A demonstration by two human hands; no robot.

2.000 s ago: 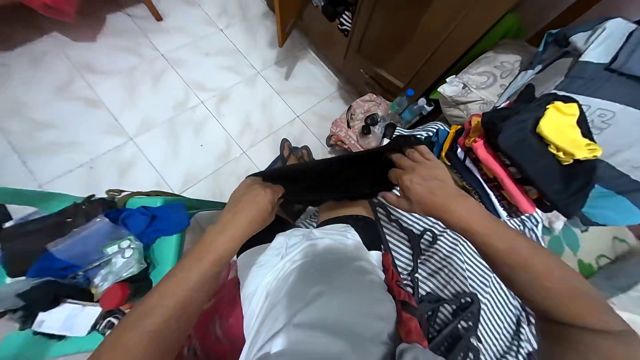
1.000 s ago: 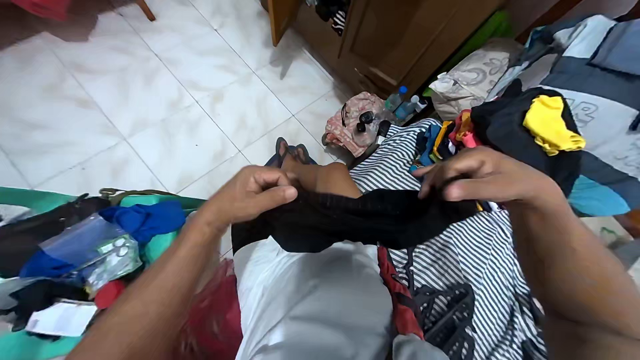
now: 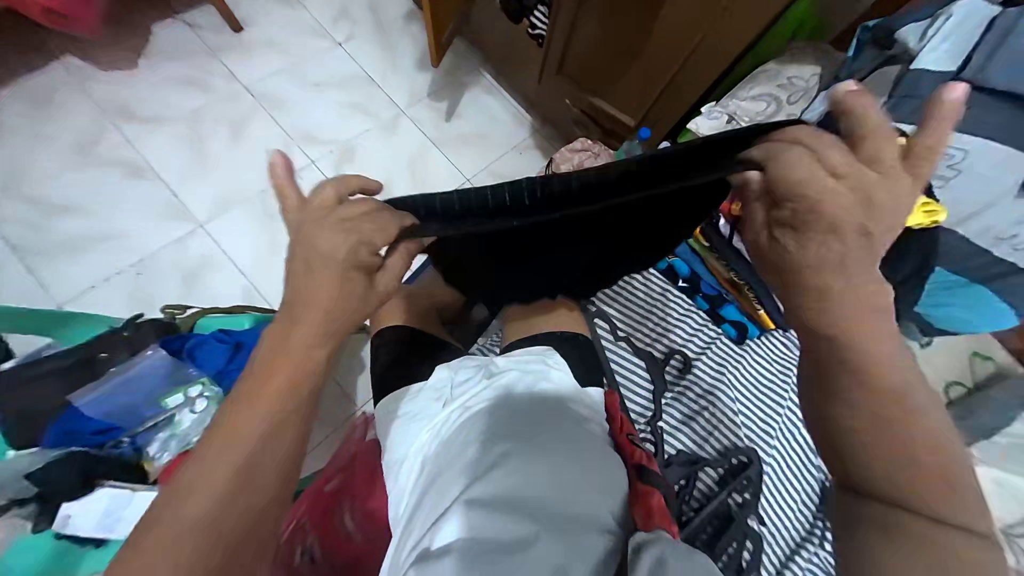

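A black cloth garment [image 3: 560, 232] with a ribbed, elastic-looking band is stretched out in the air above my knees. My left hand [image 3: 344, 240] pinches one end of the band between thumb and fingers, with a finger raised. At the other end, higher in the view, my right hand [image 3: 832, 176] grips the band, two fingers sticking up. The garment's lower part hangs down over my lower legs. Below it, a white and grey cloth [image 3: 496, 464] covers my lap.
Folded clothes [image 3: 720, 280] lie on a striped cloth [image 3: 720, 384] at my right, near a yellow cloth [image 3: 926, 213]. A green surface [image 3: 48, 320] at left bears clothes and plastic bags. A red bag [image 3: 344, 504] is beside my leg. A wooden cabinet [image 3: 632, 56] stands ahead.
Both hands have risen and moved apart from one second ago. The black garment, sagging over my lap then, is now pulled taut by its band, farther from my body.
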